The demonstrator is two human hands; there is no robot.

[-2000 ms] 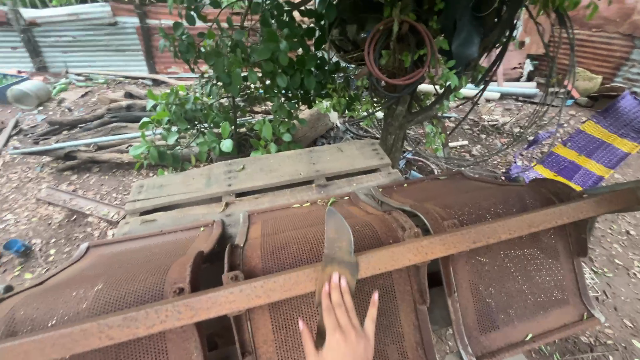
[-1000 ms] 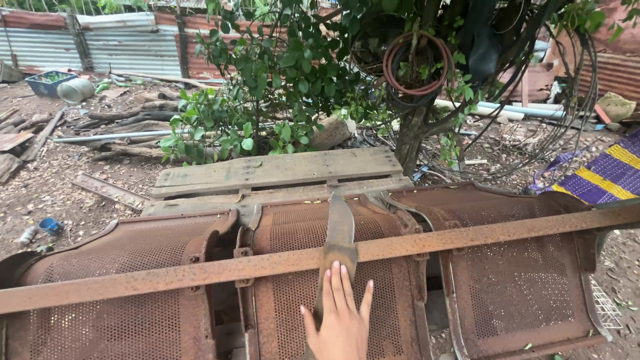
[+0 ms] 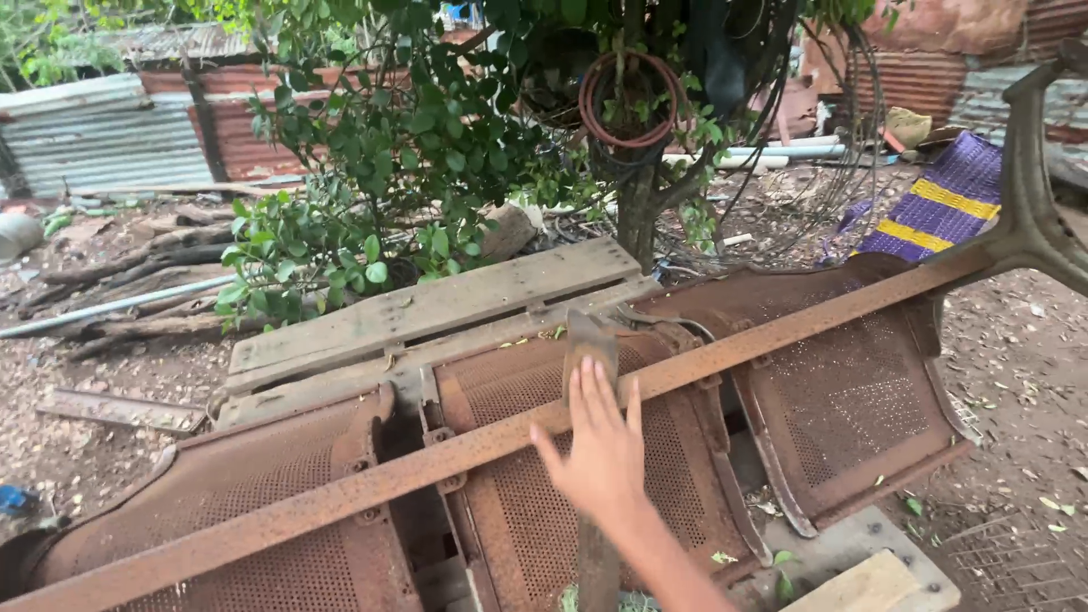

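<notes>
My right hand (image 3: 599, 450) lies palm down, thumb to the left and fingers somewhat apart, across a rusty metal bar (image 3: 476, 446). Its fingertips rest on a flat metal blade (image 3: 591, 340), perhaps a machete's, whose blunt-looking tip points away from me. A brown strip (image 3: 597, 561) shows below the hand, in line with the blade; whether they are one piece I cannot tell. Under the bar are rusty perforated metal seat panels: a left one (image 3: 255, 501), a middle one (image 3: 544, 510) and a right one (image 3: 858, 399). My left hand is out of view.
Weathered wooden planks (image 3: 433, 314) lie behind the panels. A curved metal leg (image 3: 1020, 187) rises at the bar's right end. Beyond are a leafy tree with coiled hose (image 3: 586, 110), stacked branches (image 3: 170, 263), a purple and yellow woven sheet (image 3: 943, 204) and corrugated metal fencing (image 3: 110, 136).
My right hand has moved forward over the bar; its fingertips were at or below the bar before and now lie beyond it on the blade. The view has shifted, bringing in the curved metal leg.
</notes>
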